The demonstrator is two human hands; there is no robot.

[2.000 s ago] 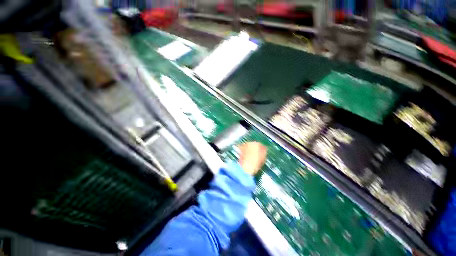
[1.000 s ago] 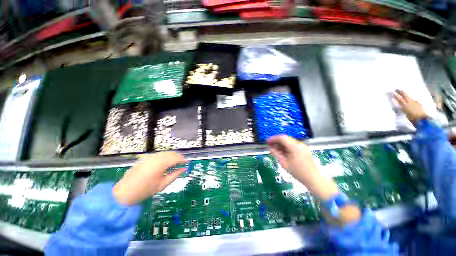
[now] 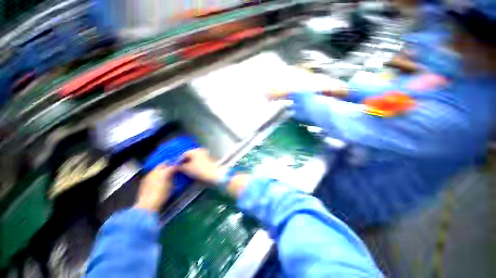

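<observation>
Bright blue components [image 3: 169, 147] lie in a black bin behind the line, and the view is strongly blurred. My left hand [image 3: 156, 185] is over the front left of this bin, its fingers at the blue components. My right hand [image 3: 200, 165] is over the bin's right part, its fingertips close to my left hand. The blur hides whether either hand holds a piece. Green circuit boards [image 3: 204, 231] lie on the line below my hands.
Another worker in a blue smock [image 3: 391, 119] stands at the right, an arm reaching over white sheets [image 3: 239, 92]. A plastic bag [image 3: 130, 127] lies behind the blue bin. A bin of cream components [image 3: 79, 171] is to the left. The metal rail [image 3: 253, 136] runs between bins and boards.
The view has swung to the right. Both my hands have moved from above the boards to the blue bin and come close together. More of the other worker shows.
</observation>
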